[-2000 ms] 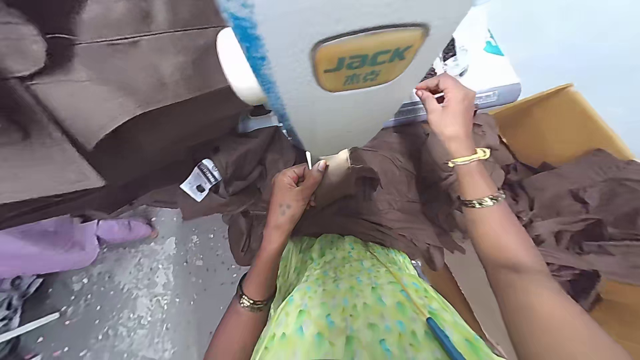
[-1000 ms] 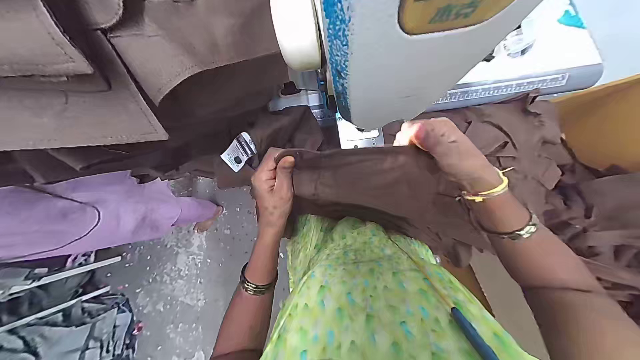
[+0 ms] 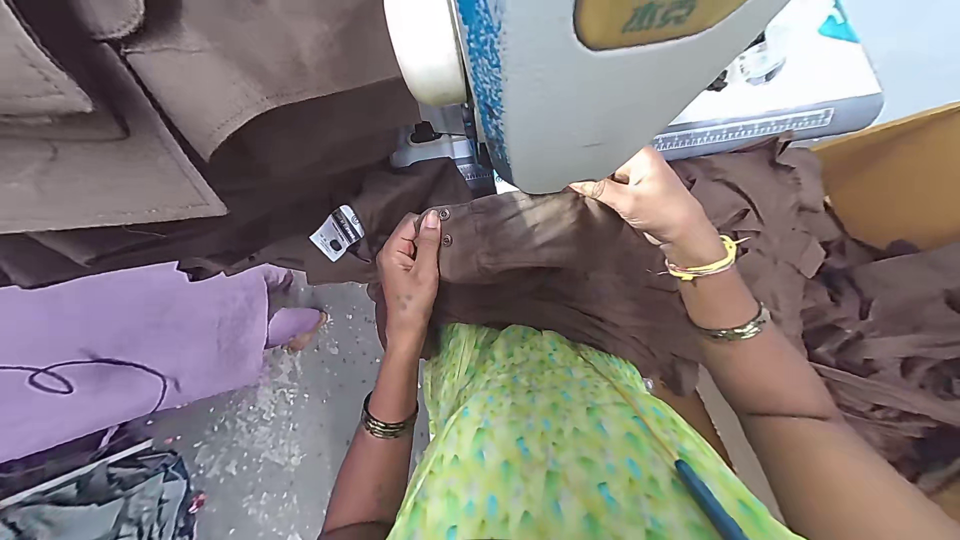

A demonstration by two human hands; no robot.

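Observation:
A brown fabric garment is stretched between my two hands, just below the head of a sewing machine. My left hand pinches its edge beside two small metal snaps, thumb on top. With thumb and fingers, my right hand grips the upper edge close to the machine head. A white label bearing writing lies on brown cloth left of my left hand. The needle area is hidden behind the machine head.
Brown garment pieces with stitched flaps fill the upper left. More brown cloth is heaped at right, beside a cardboard box. A person in lilac clothing is at left, with a foot on the speckled floor. Grey cloth lies lower left.
My right hand, raised apart from the cloth two seconds ago, has come down onto the garment. The brown piece is now spread between both hands, its snaps showing. The view has shifted.

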